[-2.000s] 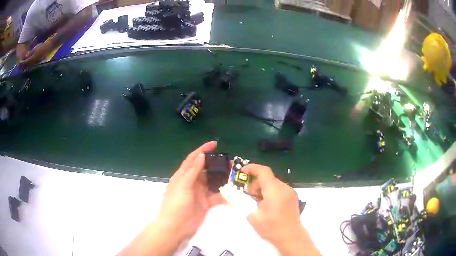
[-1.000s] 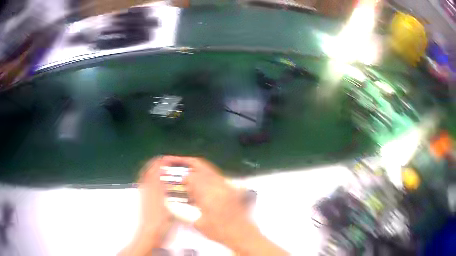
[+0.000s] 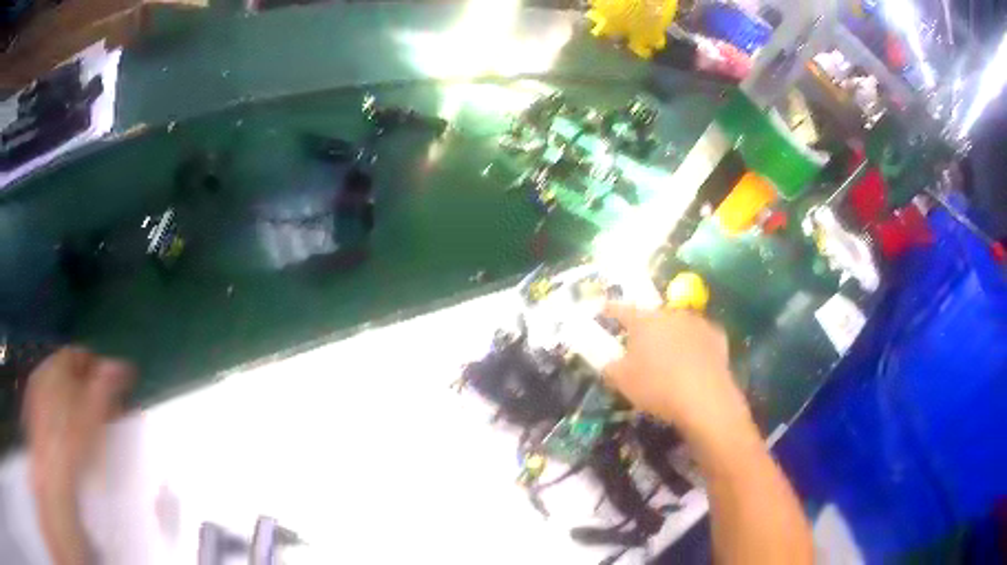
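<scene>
My right hand (image 3: 679, 359) reaches over the upper part of the board pile (image 3: 574, 425), a tangle of green boards, yellow parts and black cords at centre right. A white hand tool (image 3: 594, 340) sticks out from its fingers; whether they also touch a board is hidden by blur. My left hand (image 3: 75, 403) is at the far left, at the belt's near edge, blurred, with fingers curled; whether it holds anything cannot be told.
The green belt (image 3: 442, 237) carries a circuit board (image 3: 166, 237), dark parts and a bright-lit board cluster (image 3: 585, 144). Two dark grey pieces (image 3: 263, 541) lie on the white ledge (image 3: 364, 441). A yellow ball (image 3: 687, 291), orange item (image 3: 745, 202) and blue surface (image 3: 905, 386) are at right.
The view has swung right. My hands, together around a board and black housing before, are now far apart, the right at the board pile and the left at far left. The board and housing no longer show between them.
</scene>
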